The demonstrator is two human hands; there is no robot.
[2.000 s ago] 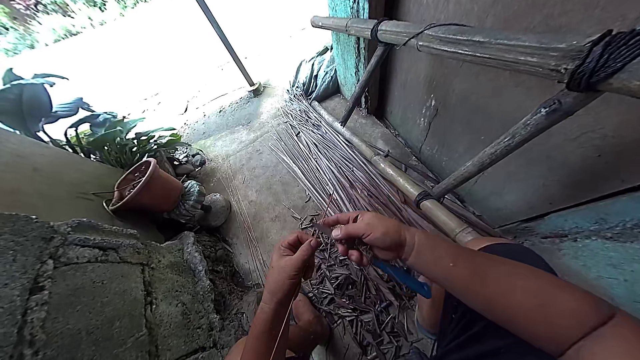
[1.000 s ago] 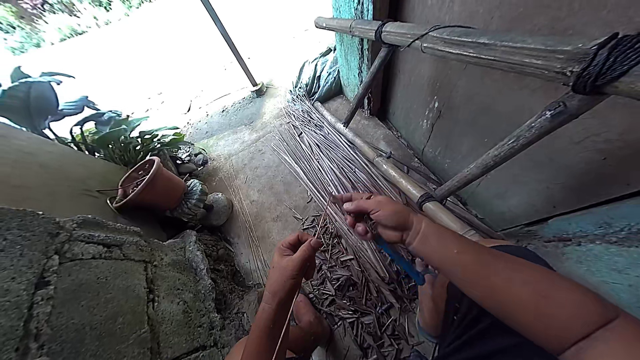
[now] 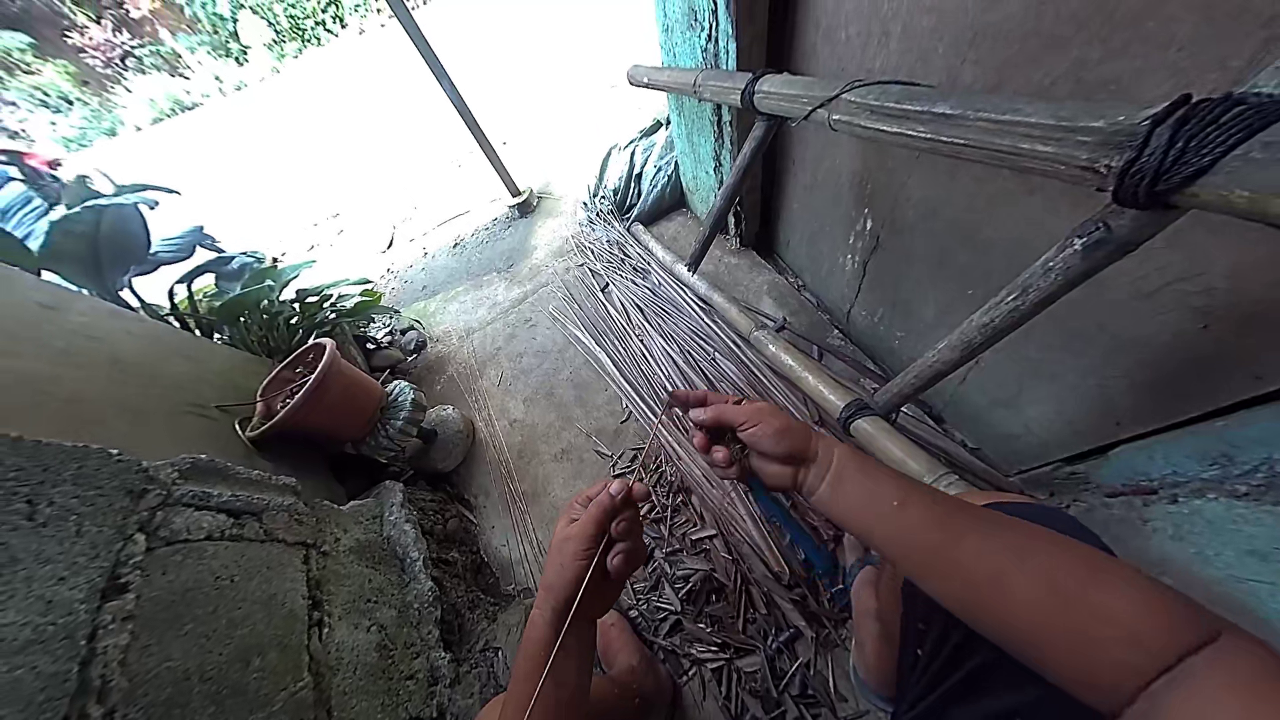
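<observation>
My left hand (image 3: pixel 597 545) pinches a thin plant stalk (image 3: pixel 566 625), whose lower part trails down past my forearm. Up and to the right, my right hand (image 3: pixel 750 440) has its fingertips at the stalk's upper end, with a blue-handled tool (image 3: pixel 795 525) in its palm; the tool's working end is hidden by the fingers. Below both hands lies a heap of dry husk scraps (image 3: pixel 720 610). Beyond them a large bundle of long thin stalks (image 3: pixel 650 320) stretches over the concrete floor, and a few separate thin stalks (image 3: pixel 495 450) lie left of it.
A bamboo rail (image 3: pixel 930 125) tied with black cord runs along the right, above a bamboo pole (image 3: pixel 800 370) near the floor. At left are a rough block wall (image 3: pixel 220 610), a clay flower pot (image 3: pixel 325 400) and round stones (image 3: pixel 445 440). A metal post (image 3: pixel 455 100) stands farther off.
My right hand was close to my left two seconds ago, then moved up and to the right, away from it. The blue handle now points more steeply downward.
</observation>
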